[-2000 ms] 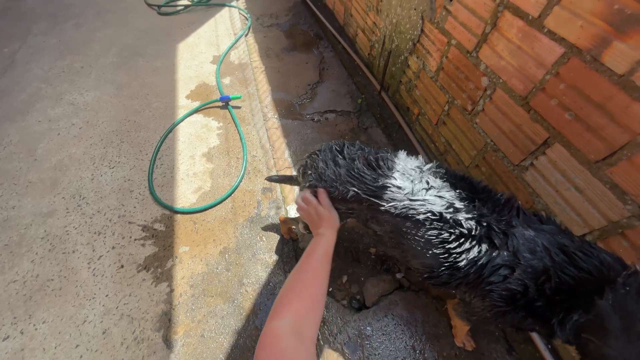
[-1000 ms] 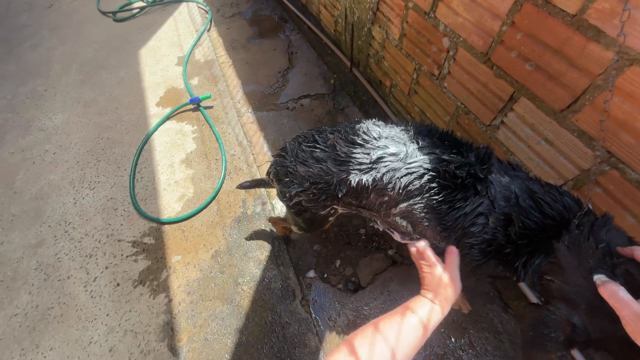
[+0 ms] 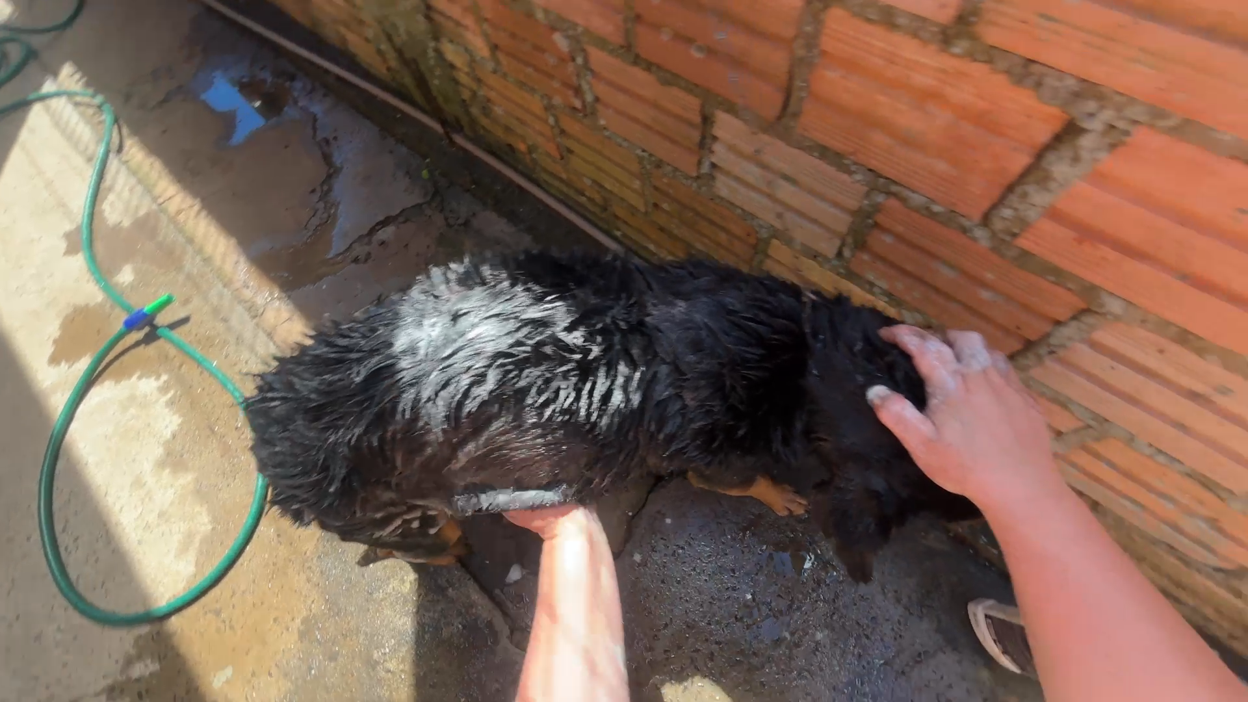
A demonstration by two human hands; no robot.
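A wet black dog with tan paws (image 3: 721,351) stands beside the brick wall, its rear to the left and its head to the right. White lather (image 3: 487,336) lies in the fur of its back. My left hand (image 3: 546,517) reaches beneath the dog's belly; its fingers are hidden by the fur, so their shape does not show. My right hand (image 3: 951,409) rests on the dog's head or neck, fingers spread, with white suds on the fingertips. Nothing is gripped in it.
A green garden hose (image 3: 49,468) with a blue and green connector (image 3: 146,312) loops over the concrete at left. The hollow-brick wall (image 3: 936,146) runs along the far and right side. A puddle (image 3: 234,105) lies at upper left. A shoe (image 3: 1004,634) shows at lower right.
My left hand has moved from near the dog's tail to under its belly. My right hand, out of view at first, has come onto the dog's head or neck. The view has shifted right.
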